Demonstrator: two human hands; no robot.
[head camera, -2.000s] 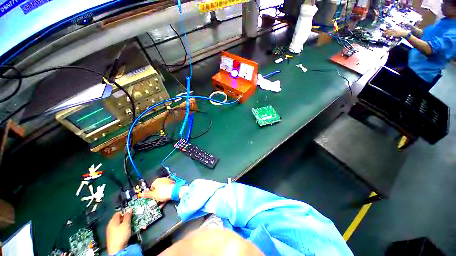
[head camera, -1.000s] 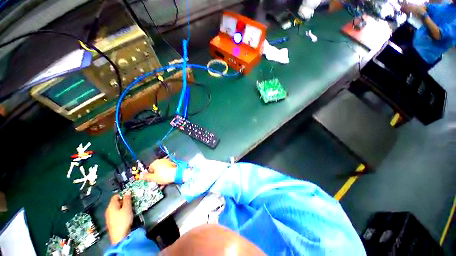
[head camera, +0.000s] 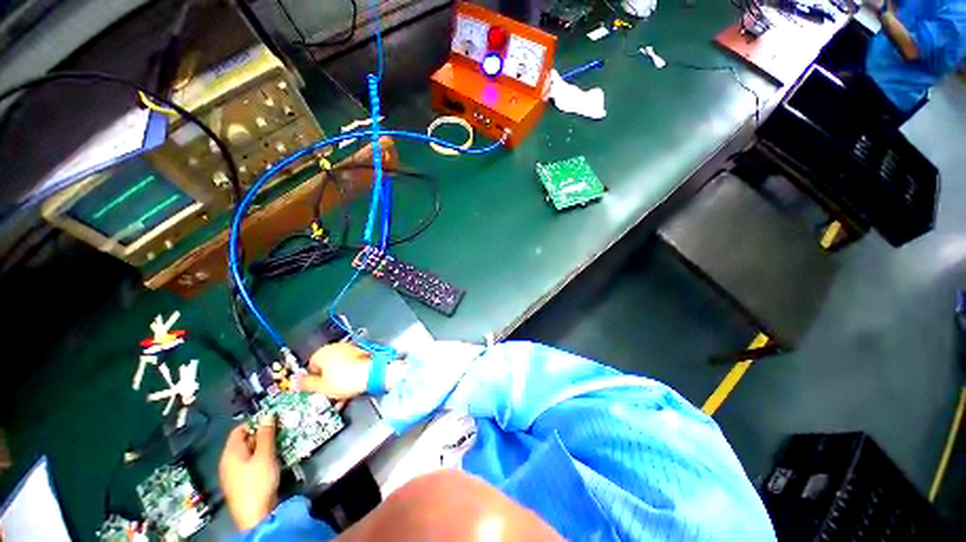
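Observation:
A green-white circuit board (head camera: 302, 426) lies near the bench's front edge, with plugs and black leads at its far edge. The thick blue cable (head camera: 242, 228) arches down to that edge. My left hand (head camera: 250, 471) holds the board's left edge, with thumb and fingers at its near left corner. My right hand (head camera: 337, 371), with a blue wrist strap (head camera: 378, 373), has its fingers on the plugs at the board's far right; the fingertips are partly hidden. The remote control (head camera: 413, 284) lies beyond my right hand.
Two more boards (head camera: 173, 503) lie at lower left, near white connectors (head camera: 173, 383). An oscilloscope (head camera: 191, 201) stands at back left. An orange-red meter box (head camera: 493, 79) and a spare green board (head camera: 570, 182) are further right. A stool (head camera: 747, 259), black crates (head camera: 860, 492) and a person (head camera: 916, 48) are at right.
The camera view has tilted down and shifted, so the bench items sit higher in view. Both hands stay at the board and plugs, with little visible movement.

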